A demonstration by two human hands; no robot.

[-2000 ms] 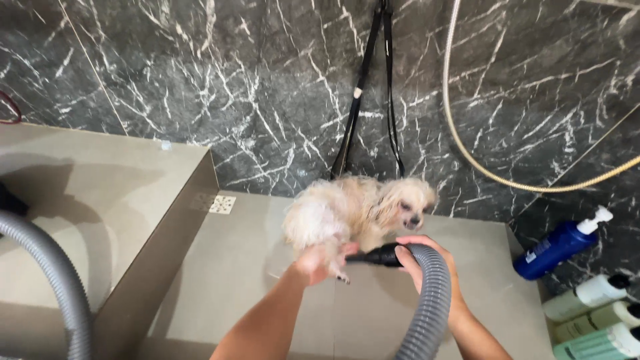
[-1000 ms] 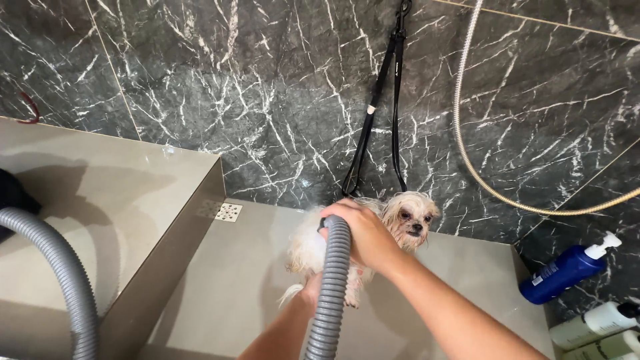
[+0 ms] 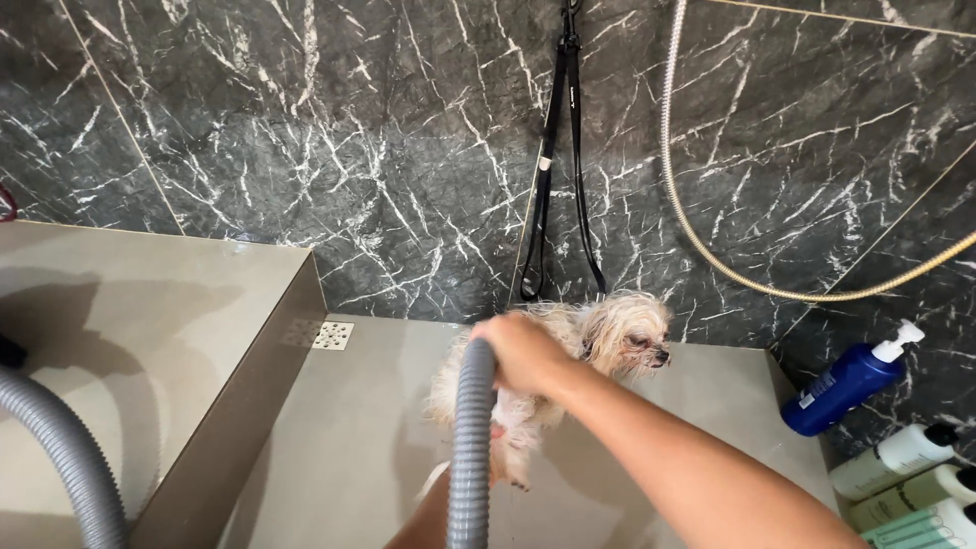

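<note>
A small, damp, cream-coloured dog (image 3: 629,335) stands on the grey tiled floor of a wash bay, its head turned to the right. My right hand (image 3: 522,354) grips the end of a ribbed grey dryer hose (image 3: 471,450) over the dog's back and flank; the nozzle is hidden by hand and hose. Low at the dog's hindquarters is my left hand (image 3: 497,451), mostly hidden behind the hose, so its hold cannot be made out. A black grooming tether (image 3: 576,152) hangs down the wall to the dog's neck.
At right stand a blue pump bottle (image 3: 842,389) and several other bottles (image 3: 892,461). A metal shower hose (image 3: 671,168) loops on the dark marble wall (image 3: 381,191). On the left are a raised tiled ledge (image 3: 175,305), a drain cover (image 3: 332,335) and more grey hose (image 3: 69,442).
My right hand with the hose has moved from in front of the dog, left and up onto its back. The dog's head has turned to the right since a second ago.
</note>
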